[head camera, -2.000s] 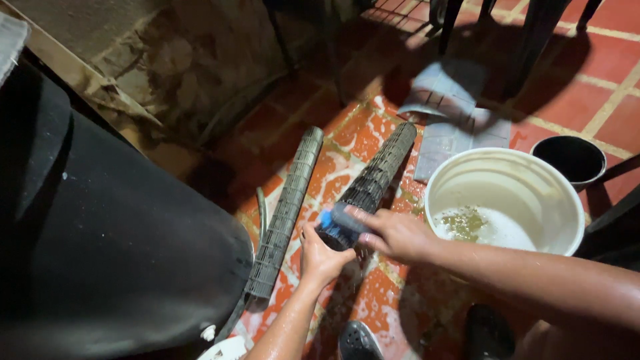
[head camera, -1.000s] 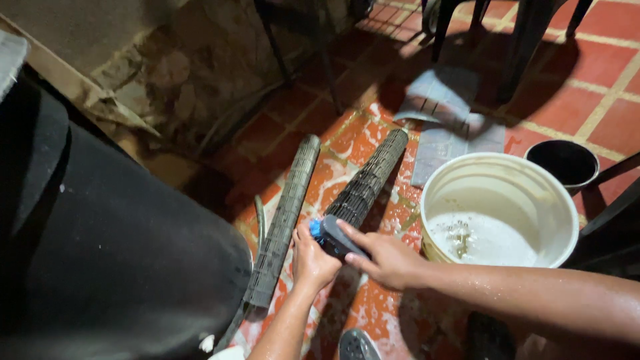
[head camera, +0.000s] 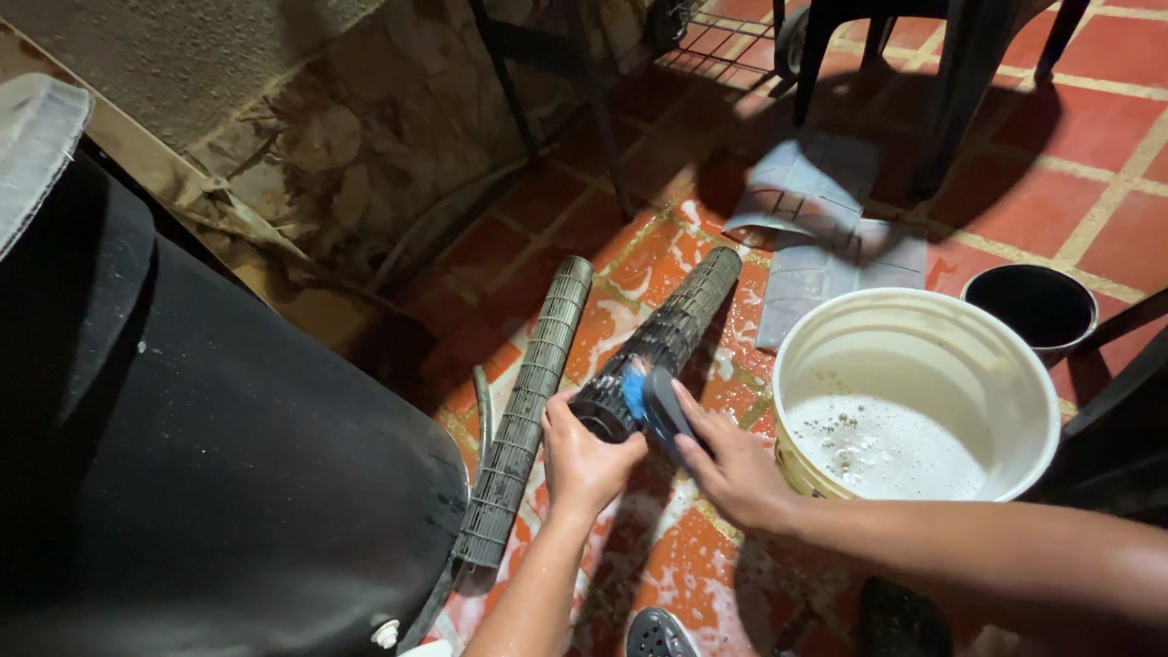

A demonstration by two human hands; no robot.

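My left hand (head camera: 589,461) grips the near, open end of a dark slotted plastic tube (head camera: 671,333), which slants away over the wet tiles. In my right hand (head camera: 730,456) is a scrub brush (head camera: 666,406) with a dark handle and blue bristles; the bristles touch the tube's side close to my left fingers. A second slotted tube (head camera: 529,411), greyer and ringed with ribs, lies to the left of the first. To the right of my right hand stands a white plastic bucket (head camera: 917,338) holding foamy water.
A large black barrel (head camera: 228,438) fills the left side. Wet grey-blue sheets (head camera: 821,265) lie beyond the bucket, and a black container (head camera: 1031,306) stands behind it. Dark chair legs (head camera: 949,100) are at the top right. Soapy foam covers the red tiles (head camera: 680,566) near a perforated shoe (head camera: 659,634).
The brush has stayed near the tube's held end, with its handle changing angle. My left hand still holds that end.
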